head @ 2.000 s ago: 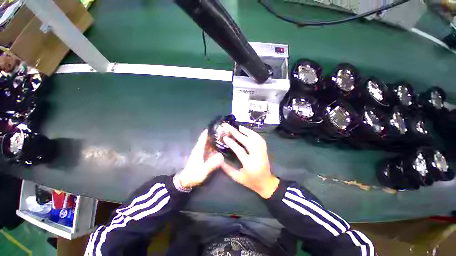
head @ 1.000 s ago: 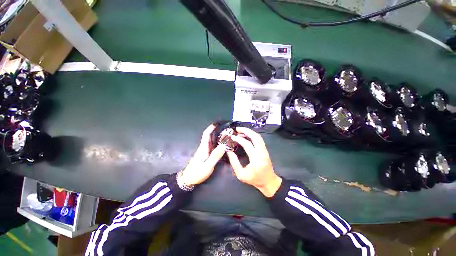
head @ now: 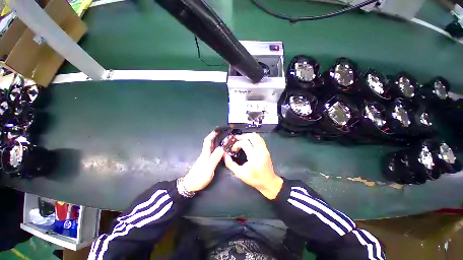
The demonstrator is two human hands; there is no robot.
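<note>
A round black lamp head (head: 229, 140) with a shiny centre is between my hands, just in front of the screw feeder. My left hand (head: 202, 166) holds its left side. My right hand (head: 256, 163) is on its right side, with thumb and fingertips at the centre; the fingers hide part of the unit. The light grey screw feeder (head: 254, 101) stands beyond my hands. The thick black electric screwdriver (head: 216, 38) hangs slanting, its lower end over the feeder's open top.
Rows of black lamp heads (head: 338, 110) stand right of the feeder. Another lamp head (head: 19, 157) and a cluster of units (head: 18, 104) are at the far left. A metal upright (head: 61, 43), a carton (head: 48, 38) and a white drawer (head: 63, 238) are on the left.
My right fingers have shifted on the unit's centre and are more curled now. My left hand keeps its hold. The camera view has shifted slightly.
</note>
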